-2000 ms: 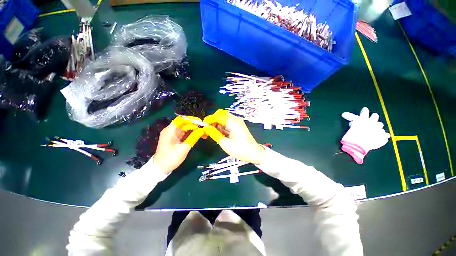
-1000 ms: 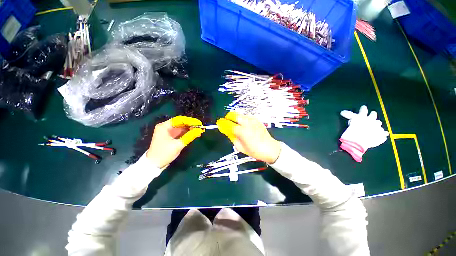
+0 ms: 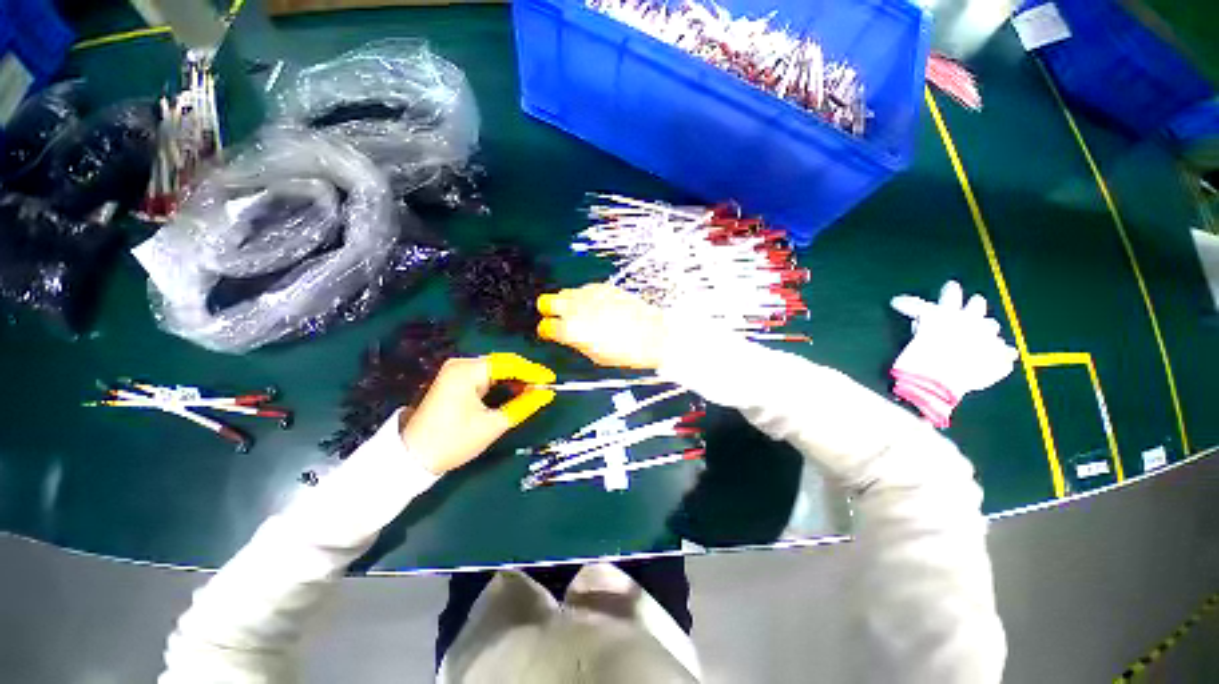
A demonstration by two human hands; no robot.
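Observation:
My left hand [image 3: 468, 412], with yellow finger cots, pinches the left end of a white lead [image 3: 608, 386] that points right over the bench. My right hand [image 3: 602, 325] is palm down at the right edge of the upper heap of small black parts [image 3: 495, 286]; its yellow fingertips are close together, and I cannot tell if they hold a part. The lower dark heap [image 3: 398, 381] lies beside my left hand. Several leads [image 3: 628, 454] lie below the held lead. The main lead pile [image 3: 695, 263] fans out behind my right hand, red ends to the right.
A blue bin [image 3: 722, 120] full of leads stands at the back. Crumpled clear bags [image 3: 247, 267] lie upper left, dark bags [image 3: 60, 254] far left. Crossed leads [image 3: 187, 404] lie at left. A white glove [image 3: 952, 350] lies at right. Upright leads [image 3: 187, 140] stand by a post.
My right hand has let go of the lead and moved up and left to the black heap. My left hand has moved slightly down with the lead. The view has shifted a little.

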